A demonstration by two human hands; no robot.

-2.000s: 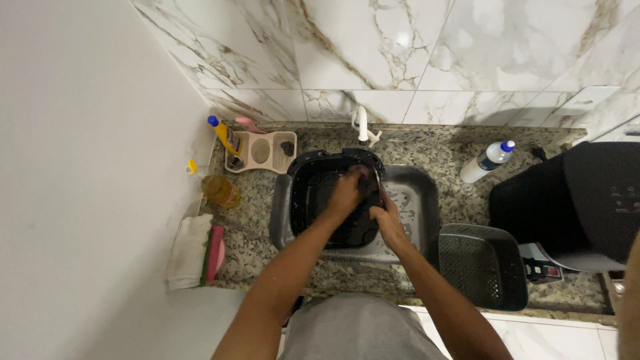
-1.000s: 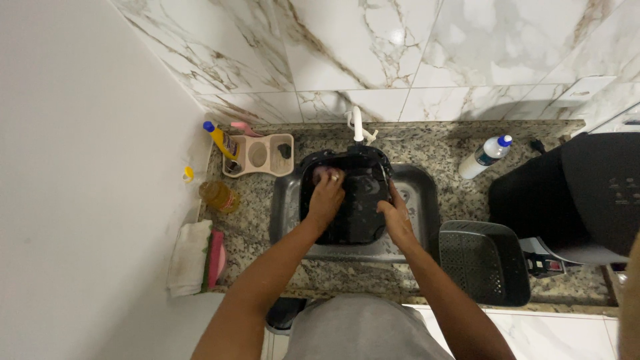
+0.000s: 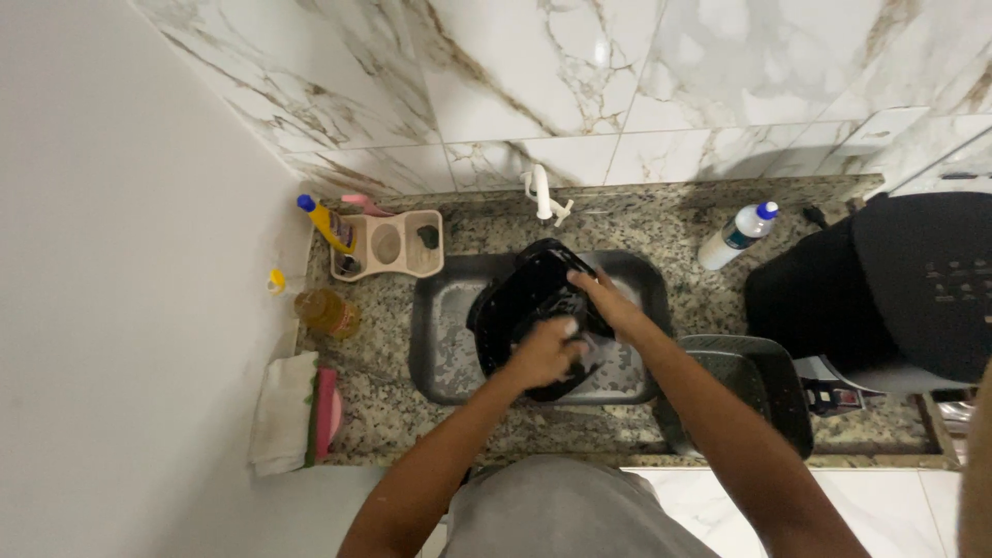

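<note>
A wet black air fryer basket (image 3: 504, 310) is tilted over the steel sink (image 3: 443, 353), below the white faucet (image 3: 541, 194). My right hand (image 3: 606, 301) grips its right rim, thumb on the inner side. Blurred by motion, my left hand (image 3: 549, 353) is over the basket's lower part, fingers curled; whether it holds anything cannot be told. Water lies on the sink's bottom. A second dark perforated basket (image 3: 790, 387) rests on the granite counter at the sink's right.
A beige sink caddy (image 3: 422, 267) holds a yellow bottle (image 3: 329, 226). Amber soap bottle (image 3: 329, 312) and white cloth (image 3: 285, 415) are at left. A blue-capped bottle (image 3: 732, 240) and a black air fryer (image 3: 868, 287) stand at right.
The basket in the sink has turned and tilted. My left hand has moved from the basket's upper left interior toward its lower part. My right hand remains at the right rim.
</note>
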